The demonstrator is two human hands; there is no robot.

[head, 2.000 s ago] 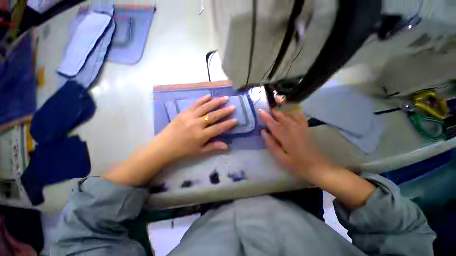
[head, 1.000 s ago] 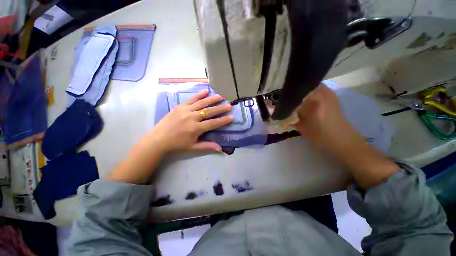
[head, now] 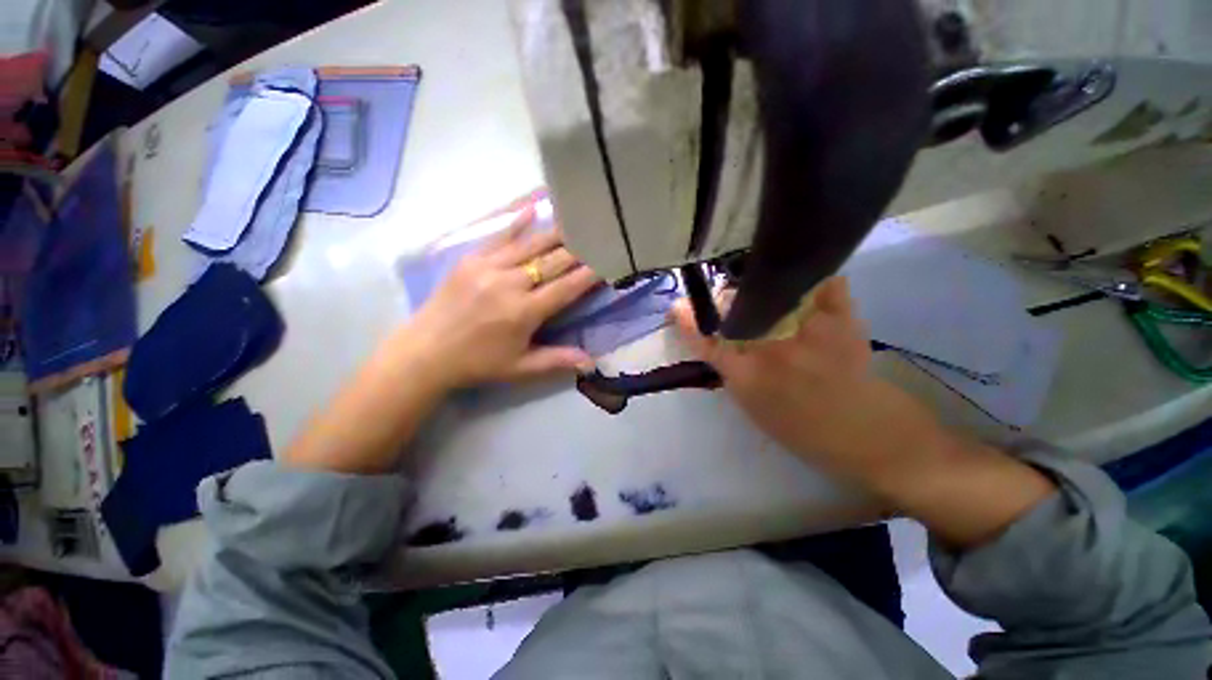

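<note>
The clear bluish template [head: 428, 272] lies tilted under the sewing machine head [head: 605, 146], with its slot partly hidden. My left hand [head: 499, 312] lies flat on it, fingers spread, a ring on one finger. A light flap piece [head: 631, 316] shows in the template by the needle area. My right hand [head: 798, 359] is at the right of the needle area, fingers bent close to the presser foot; whether it grips anything is hidden. A dark strip [head: 651, 381] lies on the table between my hands, in front of the template.
Light flap pieces [head: 250, 166] lie on a second template [head: 386, 140] at upper left. Dark flap pieces [head: 200, 339] lie below them. A darker blue sheet [head: 83, 272] is far left. More light pieces [head: 957, 312] lie right of the needle. Scissors [head: 1170, 319] are far right.
The template has turned and shifted under the machine head. My right hand has moved left and down, close to the needle area. My left hand has stayed on the template.
</note>
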